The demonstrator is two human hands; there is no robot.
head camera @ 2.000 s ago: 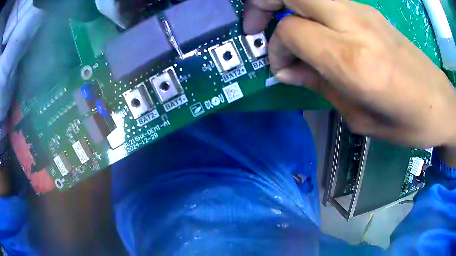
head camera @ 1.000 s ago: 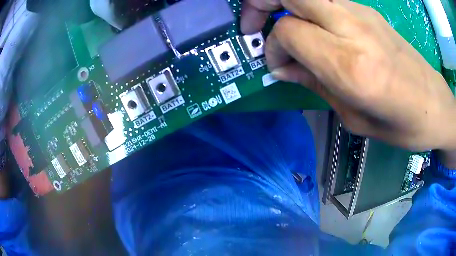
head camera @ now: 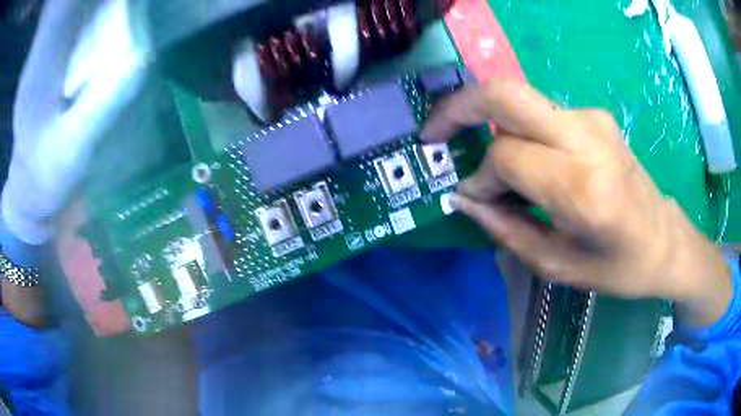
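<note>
A green circuit board [head camera: 349,252] lies in front of me, with four silver screw terminals [head camera: 398,173] near its front edge. Two grey-purple boxes [head camera: 371,120] stand behind the terminals, and dark red copper windings [head camera: 290,58] behind those. My bare right hand [head camera: 561,179] is over the board's right end; a thumb or fingertip touches a small white label [head camera: 450,203] at the edge. I cannot tell if it grips it. My white-gloved left hand [head camera: 89,89] is blurred at the upper left; its fingertips are hidden or unclear.
Red foam [head camera: 487,41] shows under the board at the back right and left. A white glue tube [head camera: 699,97] lies on the green mat [head camera: 585,49] at the right. A metal-edged rack [head camera: 561,341] with a green panel stands below right.
The board appears lower and further right, with the copper windings now in view. The gloved left hand has come into clear view at upper left. My right hand stays by the label.
</note>
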